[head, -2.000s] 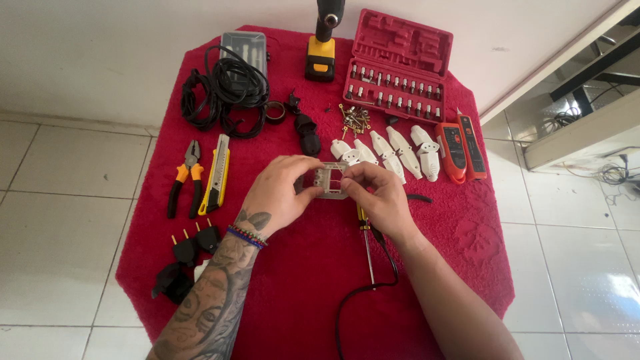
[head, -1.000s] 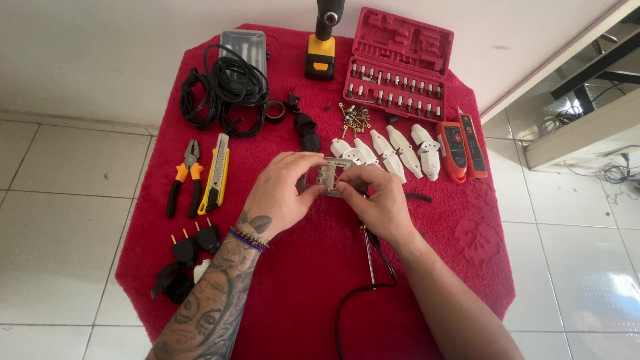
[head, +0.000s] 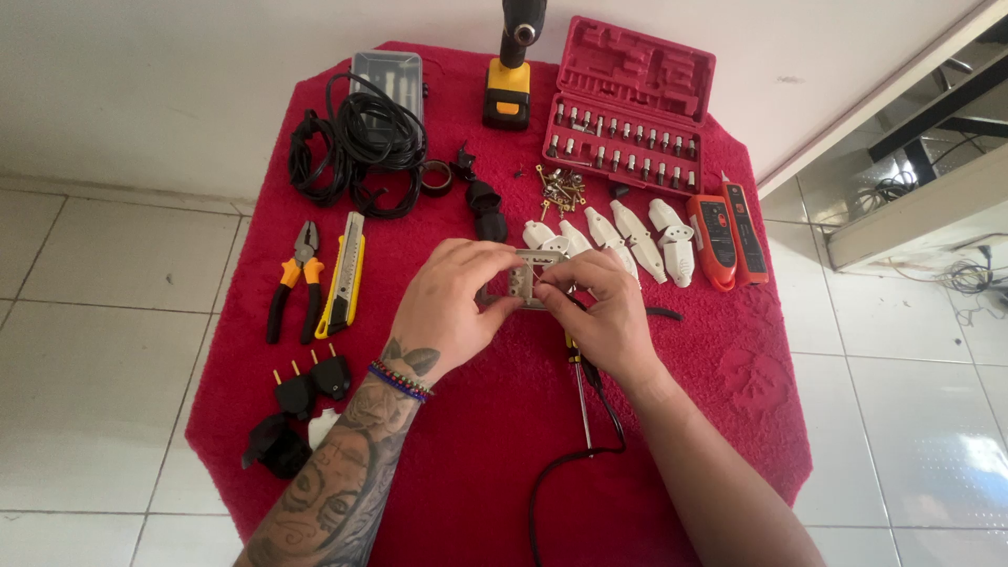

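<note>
Between both hands is a small light-grey plastic housing (head: 520, 282) with an open frame, partly hidden by the fingers. My left hand (head: 453, 303) grips its left side between thumb and fingers. My right hand (head: 602, 315) has thumb and forefinger pinched together at the housing's right part, by what looks like a thin wire; the fingertips hide the exact hold. Under the right hand lies a screwdriver (head: 583, 402) with a yellow and black handle. A black cable (head: 538, 480) runs beside it and curves toward the near edge. White plug and socket parts (head: 606, 236) lie just beyond the right hand.
On the red cloth (head: 472, 480) lie pliers (head: 297, 279), a utility knife (head: 342, 276), black plugs (head: 295, 394), coiled black cable (head: 378, 134), black tape (head: 436, 178), brass screws and metal parts (head: 561, 191), a bit case (head: 626, 134), orange testers (head: 713, 240) and a cordless drill (head: 508, 87).
The grey housing has turned and shifted slightly between my hands. My right fingertips have moved a little over it, while my left hand keeps its grip. The other things lie as before.
</note>
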